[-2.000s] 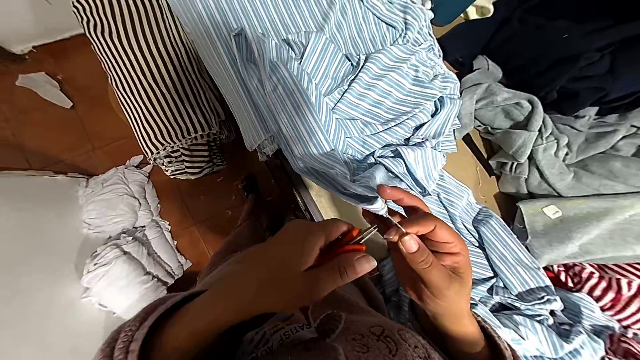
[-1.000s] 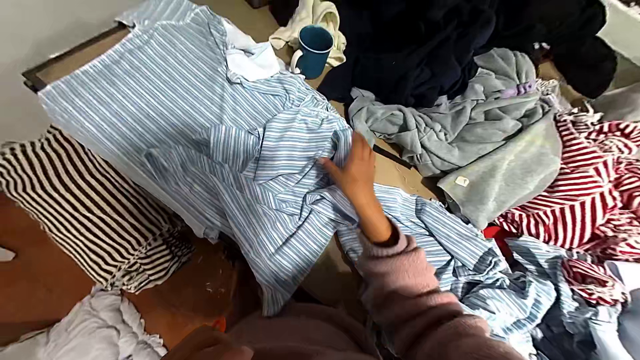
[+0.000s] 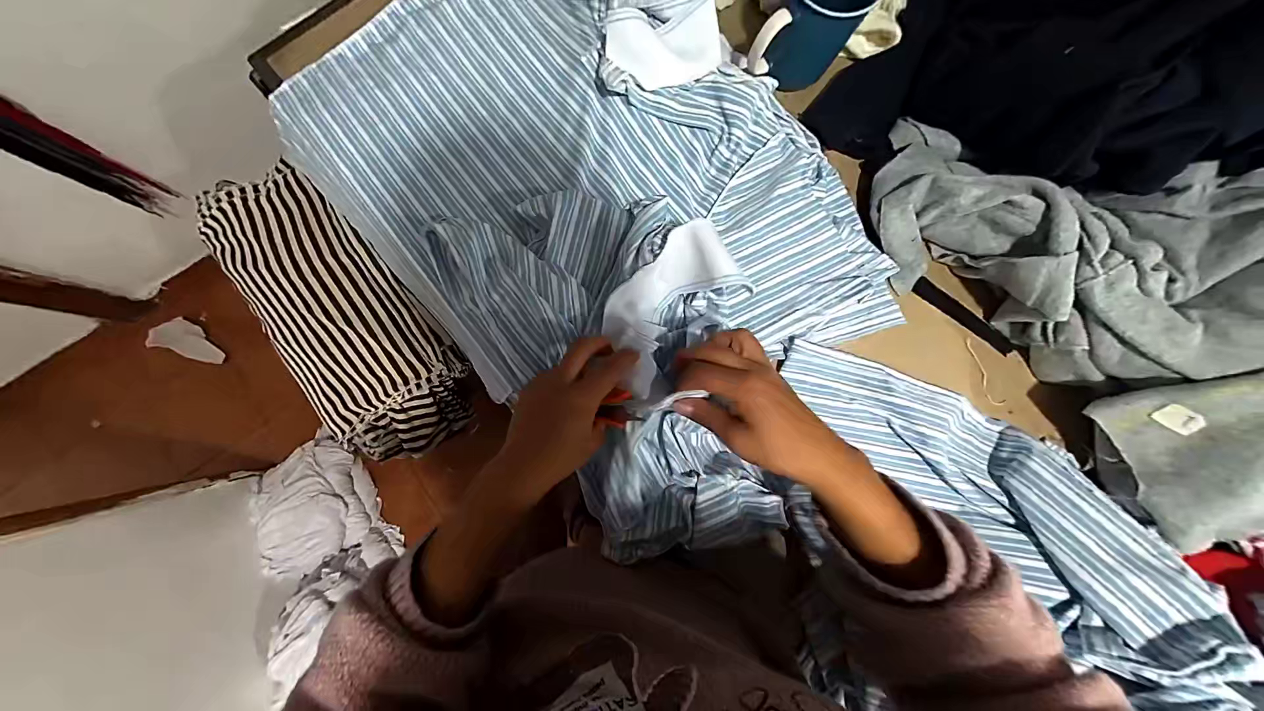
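A blue-and-white striped garment with a white collar is gathered between my two hands. My left hand holds a small cutting tool with orange handles, its short metal tip pointing right; whether it is snips or scissors I cannot tell. Opposite it, my right hand pinches a white edge of the garment near the collar. Under and beyond the hands lie more striped garments, one of them with a white collar at the top.
Folded black-and-white striped cloth is at the left, above a white cloth bundle. A blue mug stands at the top. Grey cloth and dark cloth lie at the right, past a brown table surface.
My right hand has moved from the spread striped cloth to the collared garment. My left hand, mostly out of view one second ago, shows again with the orange-handled tool. The white collar is now between the hands.
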